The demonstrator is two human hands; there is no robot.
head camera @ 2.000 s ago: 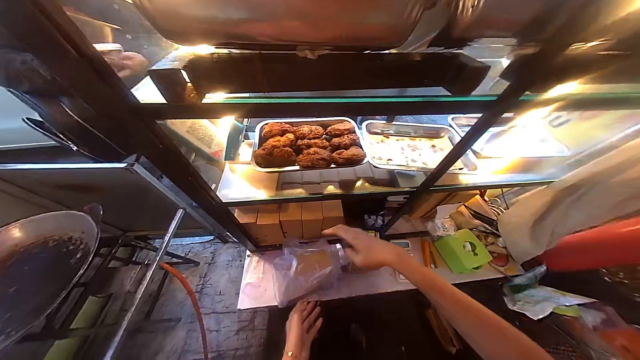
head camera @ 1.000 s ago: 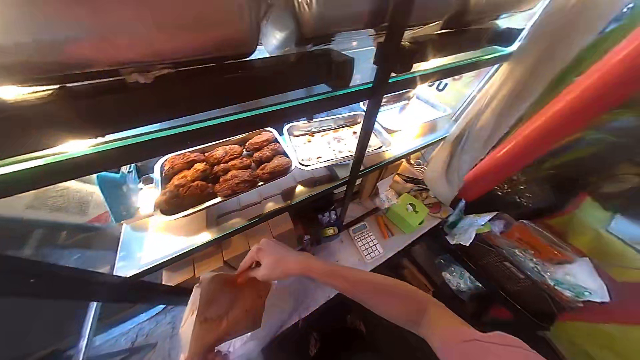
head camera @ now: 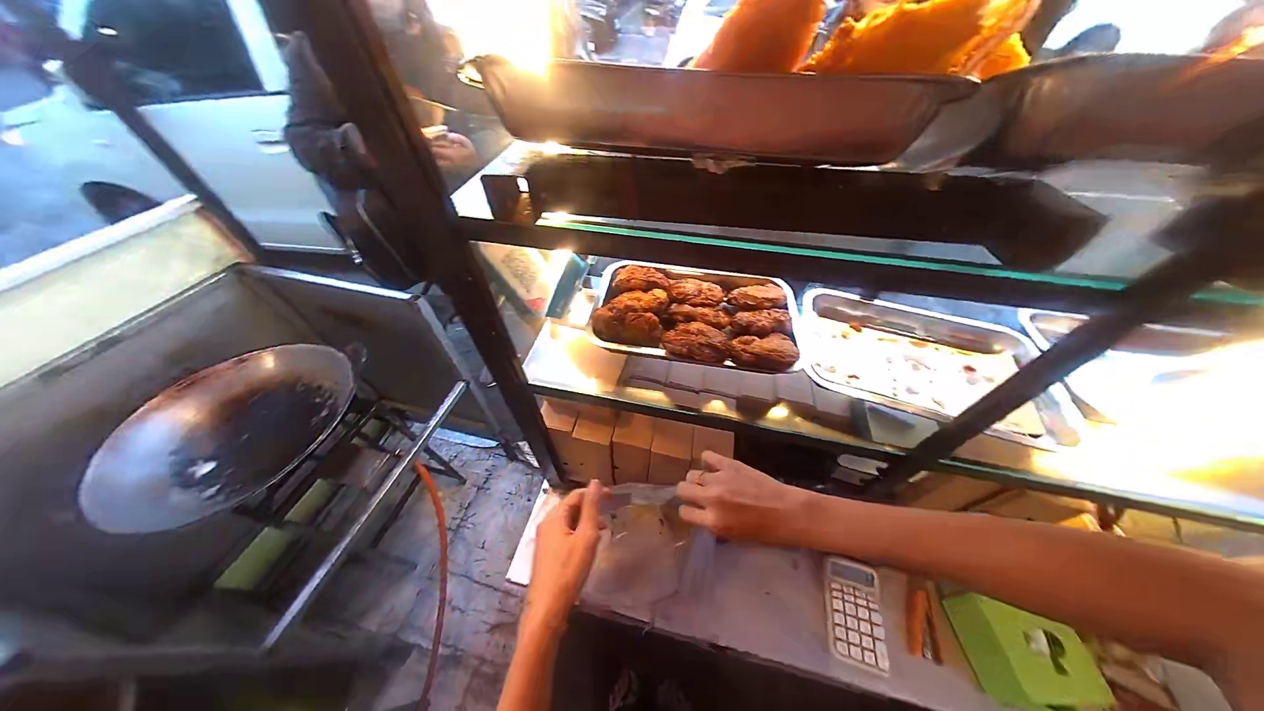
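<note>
Both of my hands are at a thin translucent plastic bag (head camera: 637, 558) on the lower counter. My left hand (head camera: 568, 548) pinches its left upper edge between thumb and finger. With the fingers curled, my right hand (head camera: 736, 499) grips its right upper edge. Something brownish shows through the plastic; what it is cannot be told. Cardboard boxes (head camera: 632, 444) stand in a row just behind the bag. On the glass shelf above, a metal tray (head camera: 795, 367) holds several browned fried pieces (head camera: 696, 341).
A white calculator (head camera: 857, 614), orange-handled tool (head camera: 918, 617) and green box (head camera: 1027, 652) lie right of the bag. At left a large wok (head camera: 217, 434) sits over a burner frame, with an orange hose (head camera: 441, 573) beside it. Dark posts (head camera: 444, 237) frame the shelves. A person's hand (head camera: 452, 148) shows beyond.
The brown paper packet held up a second ago is no longer seen as such. Both hands are now at the plastic bag's upper edge. The view has swung left.
</note>
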